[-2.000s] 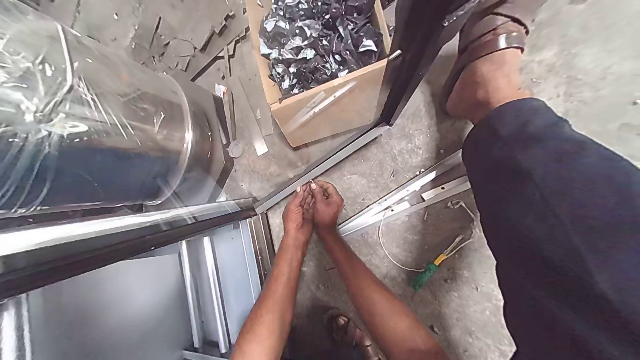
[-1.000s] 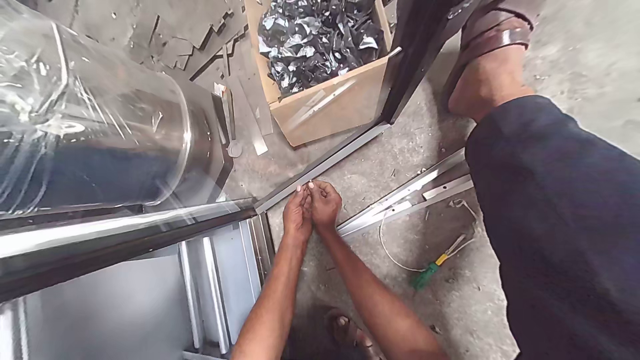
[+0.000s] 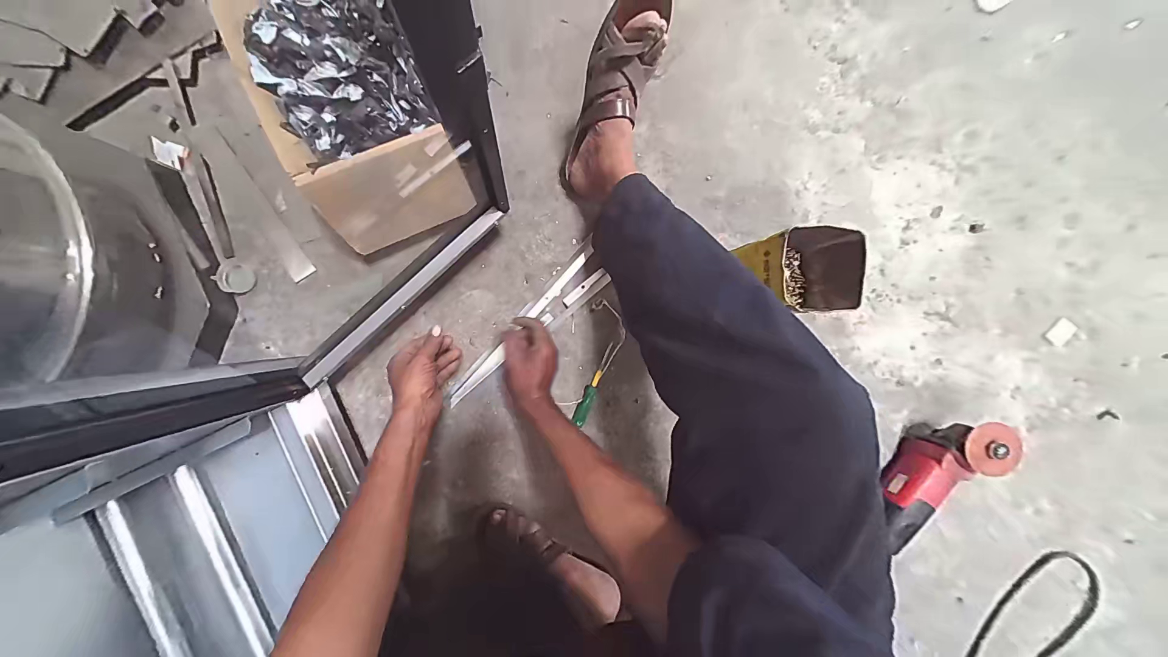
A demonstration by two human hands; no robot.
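My left hand (image 3: pixel 422 372) is held with curled fingers between the metal frame (image 3: pixel 401 297) and the metal strips; whether something small is between its fingertips cannot be told. My right hand (image 3: pixel 531 360) is over the light metal strips (image 3: pixel 558 290) on the floor, blurred, its fingers bent; whether it grips anything is unclear. Right of it lies a green-handled tool (image 3: pixel 585 406) with a yellow part and thin wire. The frame's corner is left of my left hand, beside a cabinet-like panel assembly (image 3: pixel 246 465).
Behind the frame stands a cardboard box (image 3: pixel 392 196) of dark scraps. Metal offcuts (image 3: pixel 265 205) and a wrapped cylinder (image 3: pixel 55 255) are at left. On the right are an open container (image 3: pixel 826 269) of small parts, a red angle grinder (image 3: pixel 922 474) and a black cable loop (image 3: pixel 1040 584).
My hands, together near the frame's edge before, are now apart, the right one over the metal strips. The view has shifted right, bringing the grinder and the container into sight.
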